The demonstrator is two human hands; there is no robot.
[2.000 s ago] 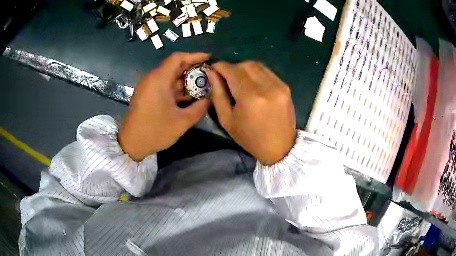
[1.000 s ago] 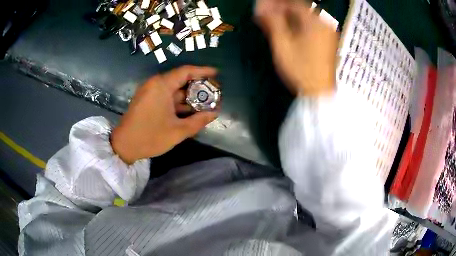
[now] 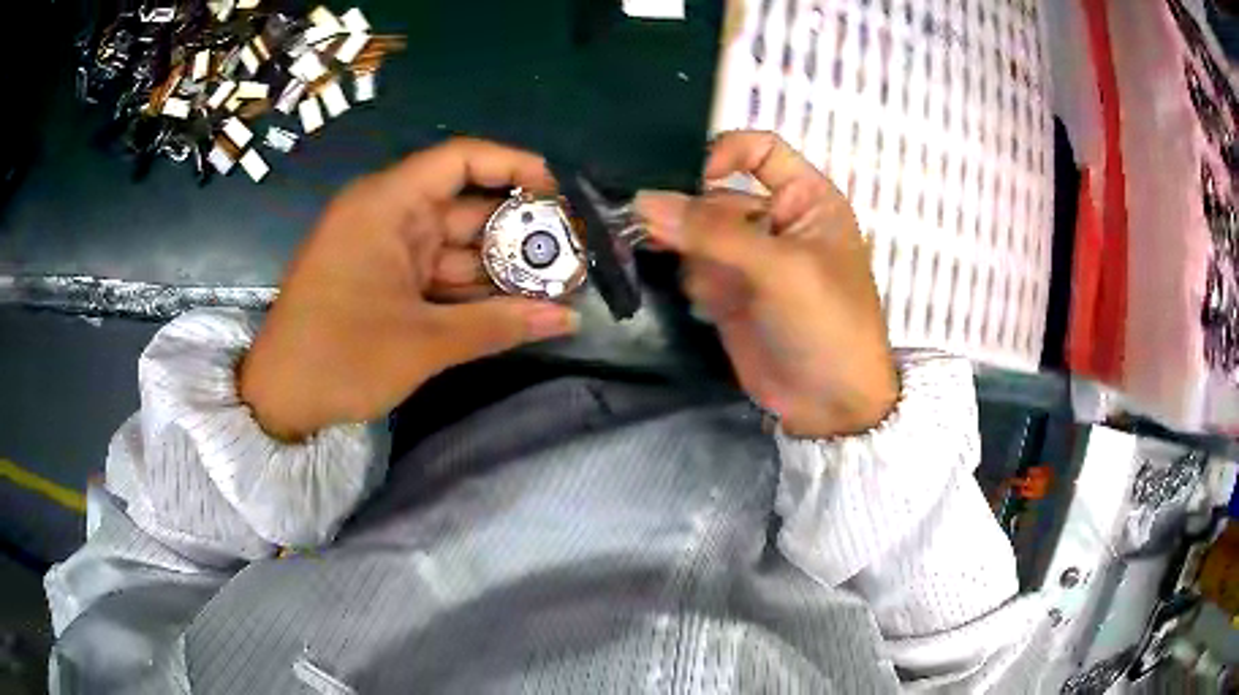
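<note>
My left hand (image 3: 394, 278) holds a round silver metal unit (image 3: 533, 246) with a dark centre hub, its face turned up. My right hand (image 3: 788, 278) is just to the right, its thumb and fingers on a blurred part next to a black bar (image 3: 607, 245). The black bar stands slanted at the right edge of the silver unit. Blur hides whether bar and unit touch. A small pale thing (image 3: 741, 183) shows between my right thumb and forefinger.
Loose flex cables with white ends (image 3: 306, 68) lie piled at the upper left of the dark green mat. A white tray with rows of strip parts (image 3: 938, 177) is at the right. Pink foam trays with red edges (image 3: 1107, 204) lie beyond it.
My right hand went out to the upper right and is back beside the unit, now with the black bar there. My left hand still holds the unit. The view has shifted right.
</note>
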